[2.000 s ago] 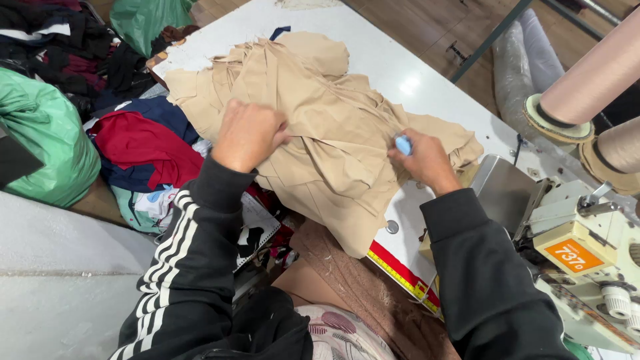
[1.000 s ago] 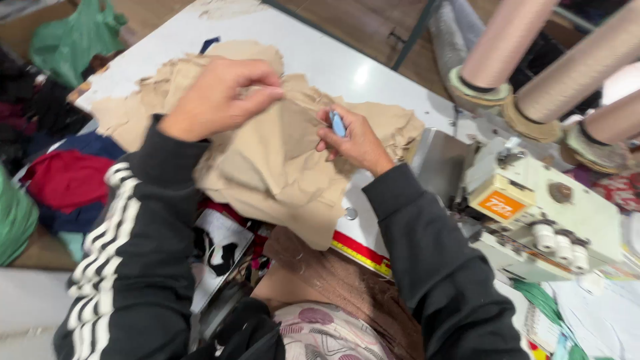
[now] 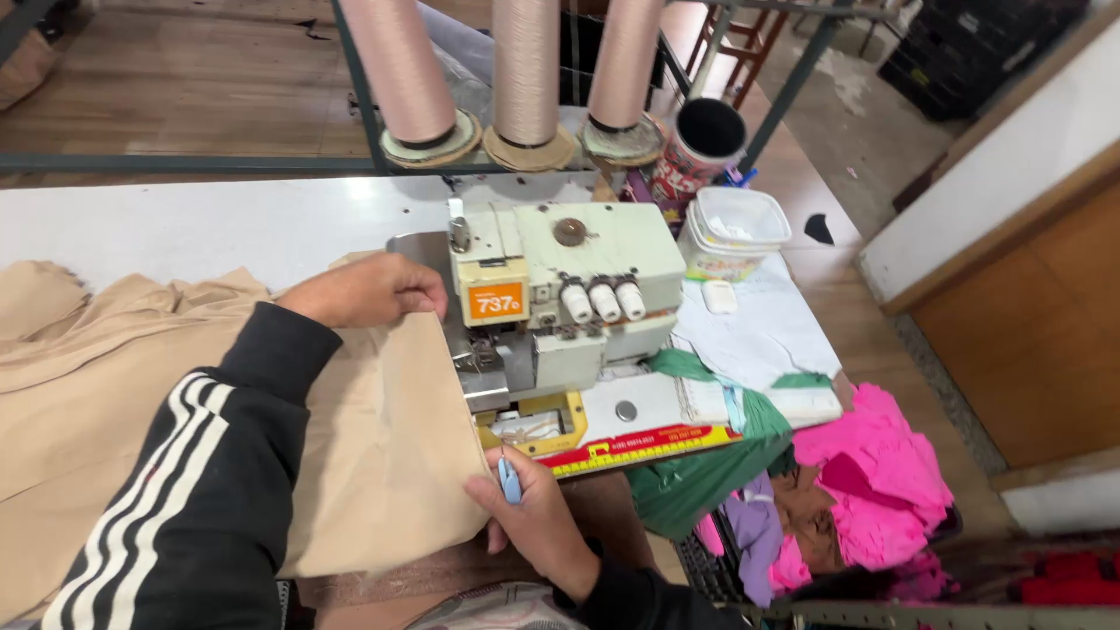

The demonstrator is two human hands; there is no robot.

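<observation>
Beige fabric (image 3: pixel 394 420) lies across the left of the work table, one straight edge stretched between my hands beside the overlock sewing machine (image 3: pixel 569 280). At the fabric's upper corner, my left hand (image 3: pixel 376 293) grips the edge, just left of the machine head. My right hand (image 3: pixel 525 507) pinches the lower end of that edge near the table's front. Small light-blue thread snips (image 3: pixel 508 481) are held in that same hand. The presser foot area is partly visible between the hands; the needle cannot be made out.
Pink thread cones (image 3: pixel 525 79) stand behind the machine. To its right are a plastic tub (image 3: pixel 739 223), a dark-mouthed can (image 3: pixel 700 144), papers (image 3: pixel 752 324) and a green plastic bag (image 3: pixel 717 472). Pink cloth (image 3: pixel 875 481) is piled lower right. A measuring tape strip (image 3: pixel 647 451) runs along the table's front edge.
The view has swung right to the machine. Earlier both hands were over the bunched beige fabric; now they hold one edge of it taut beside the machine. The blue snips remain in my right hand.
</observation>
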